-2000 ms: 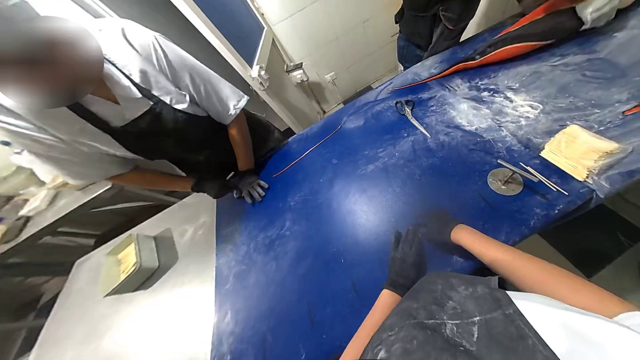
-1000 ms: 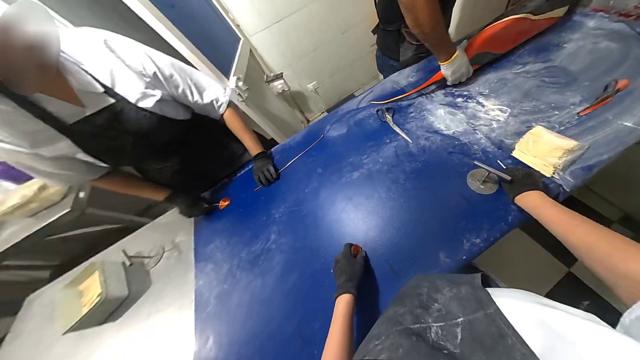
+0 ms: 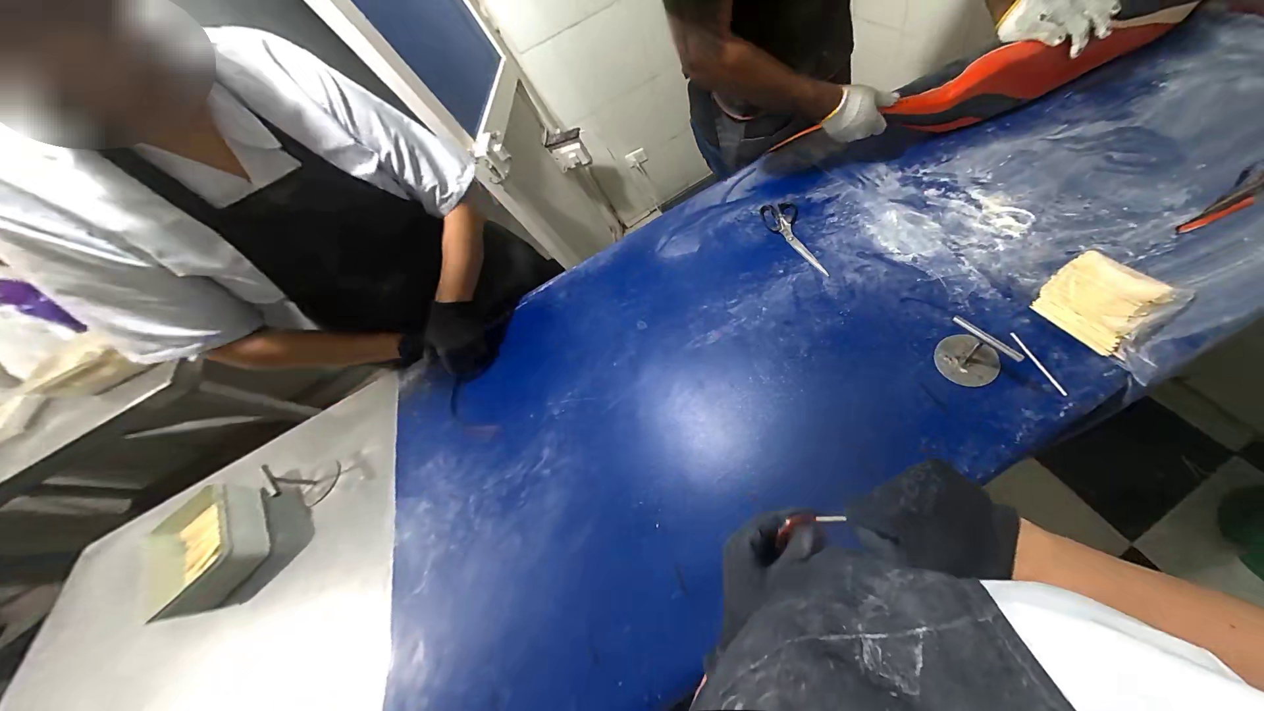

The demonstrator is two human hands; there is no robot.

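My left hand (image 3: 765, 558), in a black glove, holds a small dark red piece of candy (image 3: 793, 528) close to my apron at the near edge of the blue table (image 3: 612, 474). A thin pale stick (image 3: 831, 518) reaches from the candy toward my right hand (image 3: 933, 518), also black-gloved, whose fingers are at the stick's other end. Up and to the right of my hands lie a round metal disc with a post (image 3: 968, 361), a metal rod (image 3: 987, 339) and a thin white stick (image 3: 1039, 364). Beside them is a bundle of pale sticks (image 3: 1104, 299).
Scissors (image 3: 794, 237) lie farther back. A co-worker's gloved hands (image 3: 459, 341) are at the table's left edge. Another person's white-gloved hand (image 3: 857, 114) grips a long red and black candy mass (image 3: 1027, 84). A box of sticks (image 3: 212, 548) stands on the metal table (image 3: 336, 563).
My right hand has moved from beside the disc and stick bundle to my left hand, where a thin stick now shows at the candy. At the far edge, a white-gloved hand has moved left along the candy mass.
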